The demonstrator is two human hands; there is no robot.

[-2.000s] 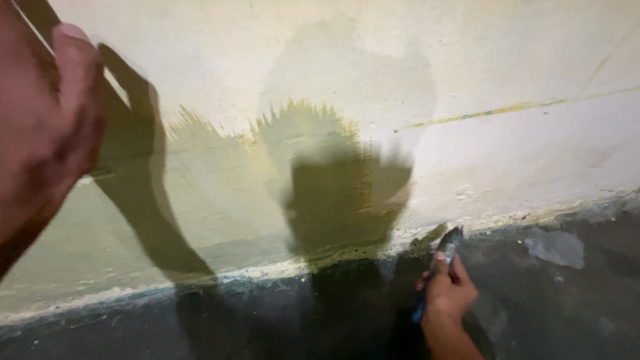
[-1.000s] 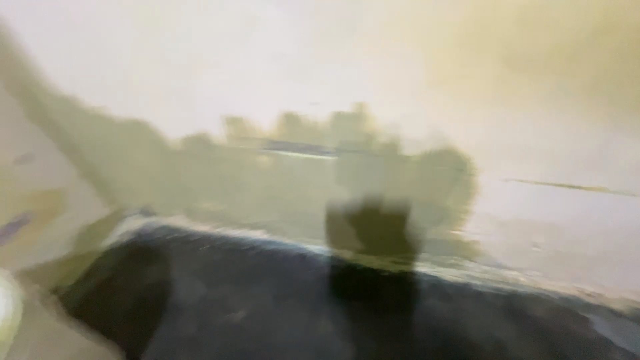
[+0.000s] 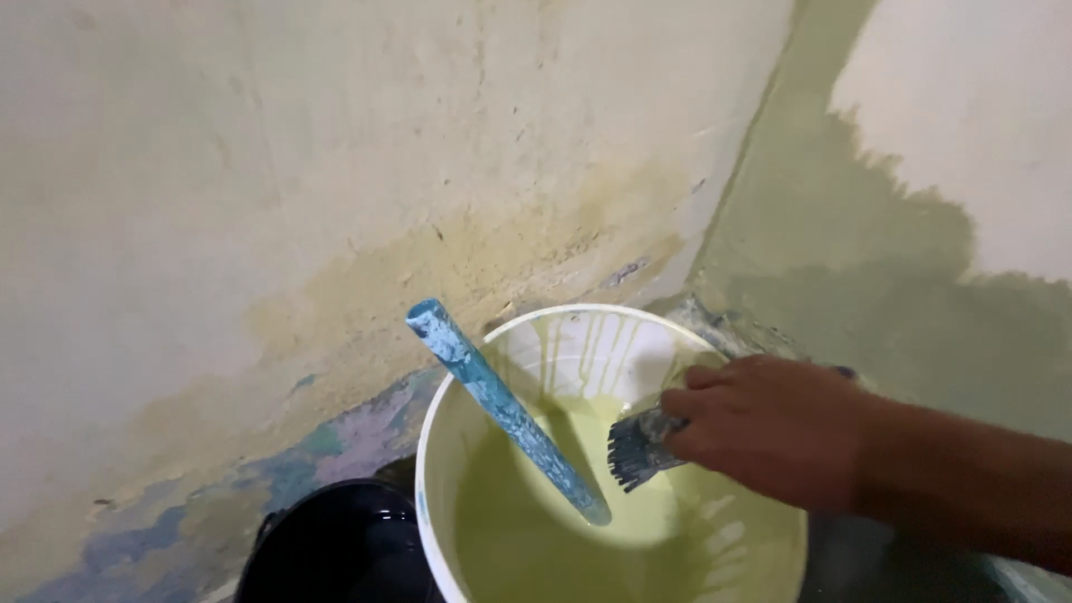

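Observation:
My right hand point(image 3: 754, 427) grips a paintbrush point(image 3: 641, 448) over the inside of a white plastic bucket point(image 3: 431, 502). The dark bristles point left, just above or at the surface of the yellow-green paint point(image 3: 536, 557); contact cannot be told. A paint-smeared blue pipe point(image 3: 502, 406) leans across the bucket's left rim, its lower end in the paint. Paint drips run down the bucket's inner wall. My left hand is out of view.
A black bucket point(image 3: 335, 544) stands left of the white one. Behind them is a wall corner, with a stained, peeling wall point(image 3: 335, 209) on the left and a wall point(image 3: 846, 218) partly coated in olive-green paint on the right.
The view has swung from the wall's lower edge to the corner and buckets. My right hand, at the wall's foot two seconds ago, is now over the white bucket. My left hand has left the view.

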